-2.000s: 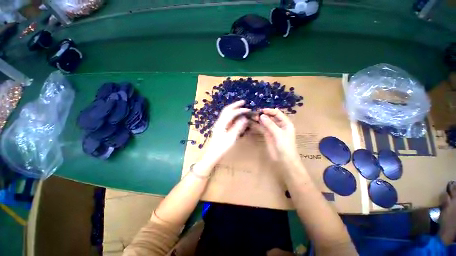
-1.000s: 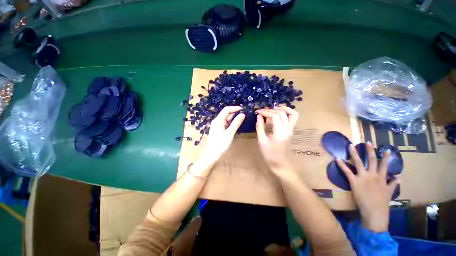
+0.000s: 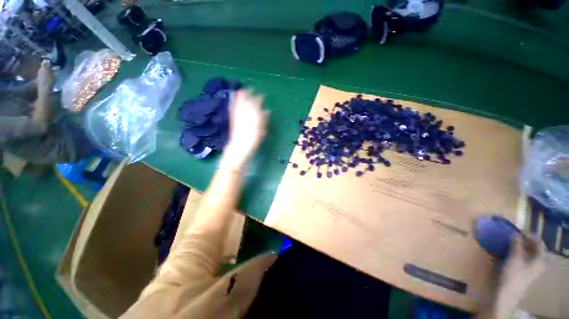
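Observation:
A pile of dark oval covers [image 3: 203, 118] lies on the green surface at left. My left hand [image 3: 247, 123] is blurred over the pile's right edge; its fingertips are unclear and I cannot tell whether it grips a cover. My right hand [image 3: 521, 269], also blurred and low at the far right, has its fingers on the edge of one dark oval cover [image 3: 495, 235] above the cardboard. Many small dark button-like parts [image 3: 380, 131] are heaped on the upper part of the cardboard sheet [image 3: 368, 212].
Clear plastic bags lie left [image 3: 128, 118] and right [image 3: 552, 168]. A bag of copper-coloured parts [image 3: 93, 78] is at upper left, near another person's arm [image 3: 42, 99]. Black fan assemblies [image 3: 340, 34] stand along the back. An open carton [image 3: 118, 243] is below the surface's edge.
The view has turned left. My hands have parted from beside the small parts: left to the cover pile, right to the lower right. The blue-sleeved hand is out of view.

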